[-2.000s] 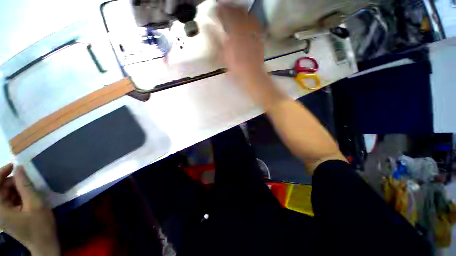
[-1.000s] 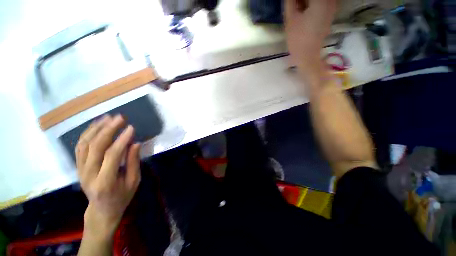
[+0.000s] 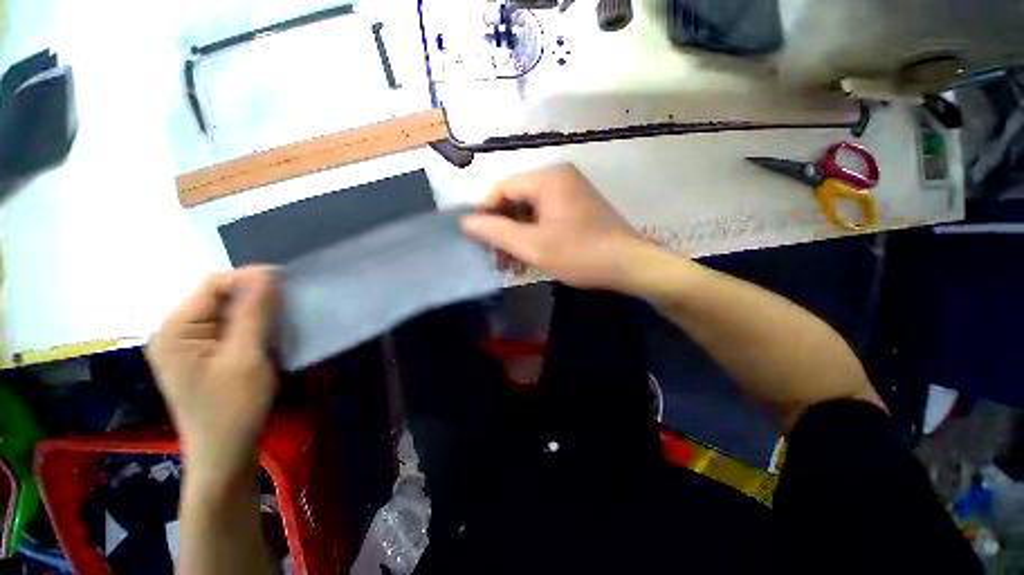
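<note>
A pale blue-grey fabric piece is stretched between both hands above the table's front edge. My left hand grips its left end between thumb and fingers. My right hand grips its right end the same way. A dark grey fabric piece lies on the template below the orange-brown strip, its lower part hidden by the held piece. Black guide strips form an open rectangle on the clear plastic above the strip.
Scissors with one red and one yellow loop lie at right. The machine's needle area is at top centre. A dark pile lies under the machine arm. Stacked dark pieces lie at far left. A red basket stands below the table.
The right hand has come back from the machine area to the front. The left hand has left the dark piece on the template. Both hands now hold a paler piece. The view has shifted left.
</note>
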